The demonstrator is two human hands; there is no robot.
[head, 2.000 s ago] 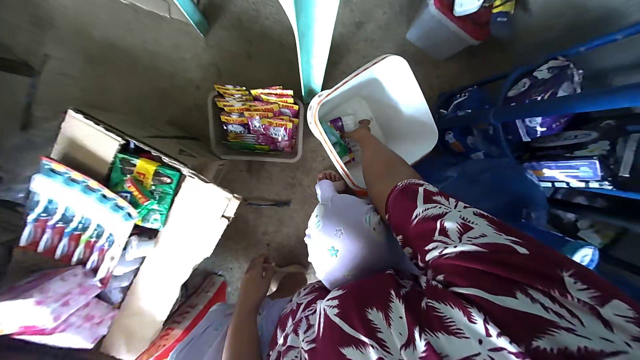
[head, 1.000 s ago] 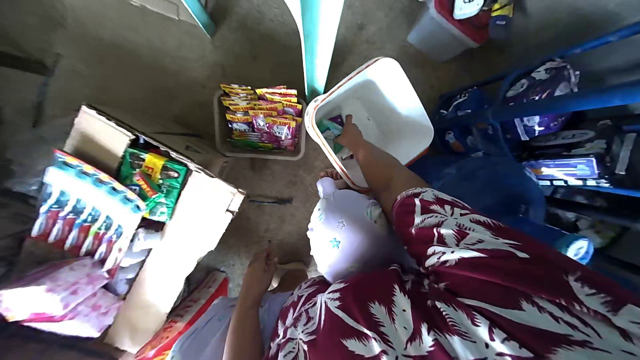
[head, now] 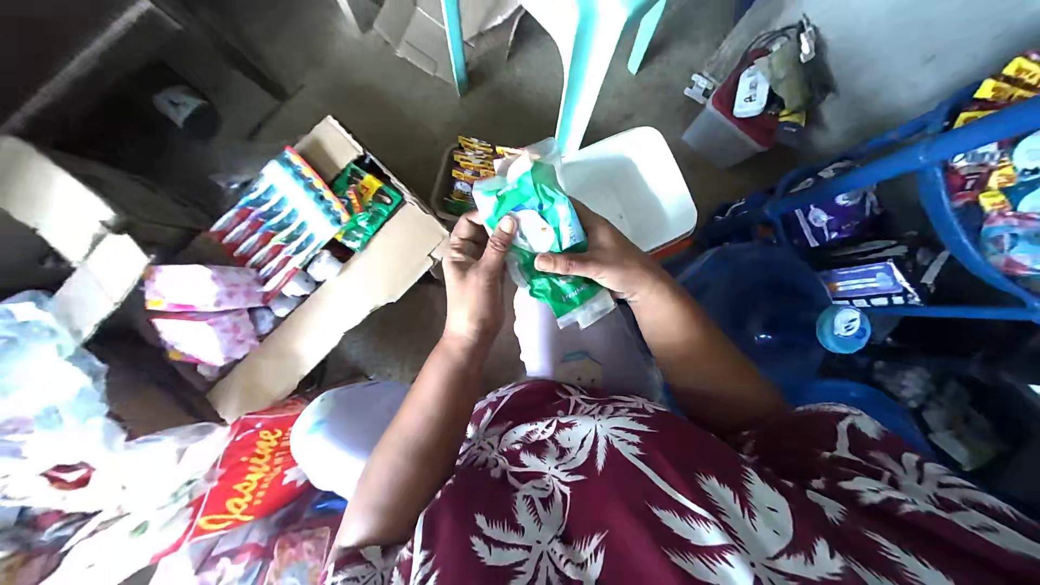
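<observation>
A green and white plastic packet [head: 543, 236] is held in front of my chest by both hands. My left hand [head: 478, 264] grips its left side with the thumb on the front. My right hand [head: 600, 256] pinches the lower right part, thumb across the front. Beyond the packet stands a white plastic tub [head: 638, 183], its left part hidden by the packet. A small basket of yellow and red sachets [head: 473, 166] is partly covered by the packet and my left hand.
At left, an open cardboard box [head: 357, 280] holds a toothbrush pack [head: 280, 215], green packets [head: 366, 203] and pink packs [head: 203, 288]. A pale green plastic chair leg [head: 577, 81] rises behind the tub. On the right are a blue metal rack [head: 942, 154] and a lidded container [head: 727, 122].
My right hand has come out of the white tub and is now at the green packet. My left hand has risen from near my lap to the packet. The view has shifted.
</observation>
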